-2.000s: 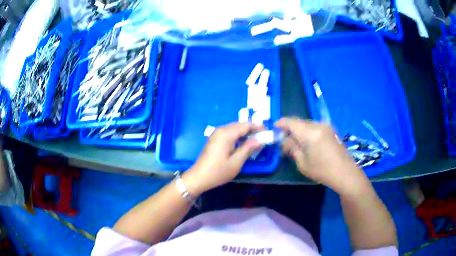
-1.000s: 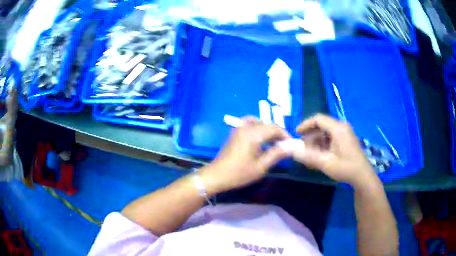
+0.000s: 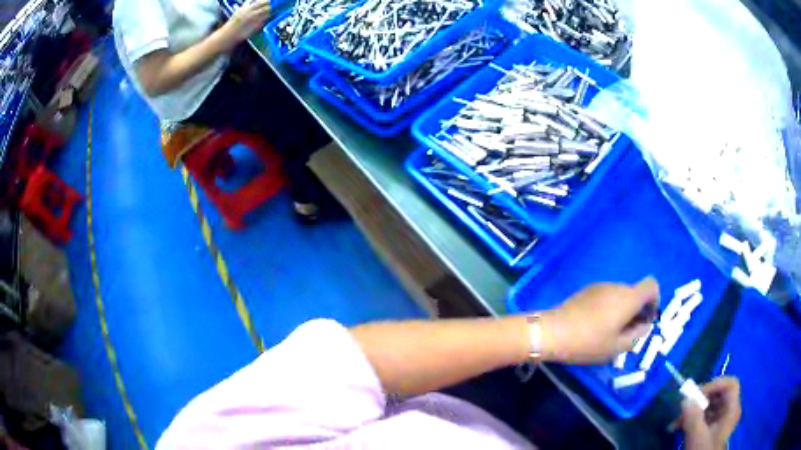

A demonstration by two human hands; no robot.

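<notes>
My left hand (image 3: 606,323) is over the blue middle tray (image 3: 562,264), its fingers bent beside the white sleeves (image 3: 674,321); whether it holds anything is hidden. My right hand (image 3: 716,411), cut off by the bottom edge, grips a white sleeve (image 3: 694,394). A thin silvery rod (image 3: 674,371) sticks out of this sleeve towards the middle tray. Several white sleeves lie loose at the near right side of the tray.
Stacked blue trays (image 3: 518,215) heaped with silver tubes stand left of the middle tray, rod-filled trays (image 3: 386,75) beyond. A large clear bag (image 3: 720,114) lies behind. The right tray (image 3: 764,369) is partly visible. Another person (image 3: 171,53) stands at the bench near a red stool (image 3: 237,176).
The view has swung left, showing more floor and the other person. My hands, close together before, are now apart; the sleeve with a rod shows in my right hand.
</notes>
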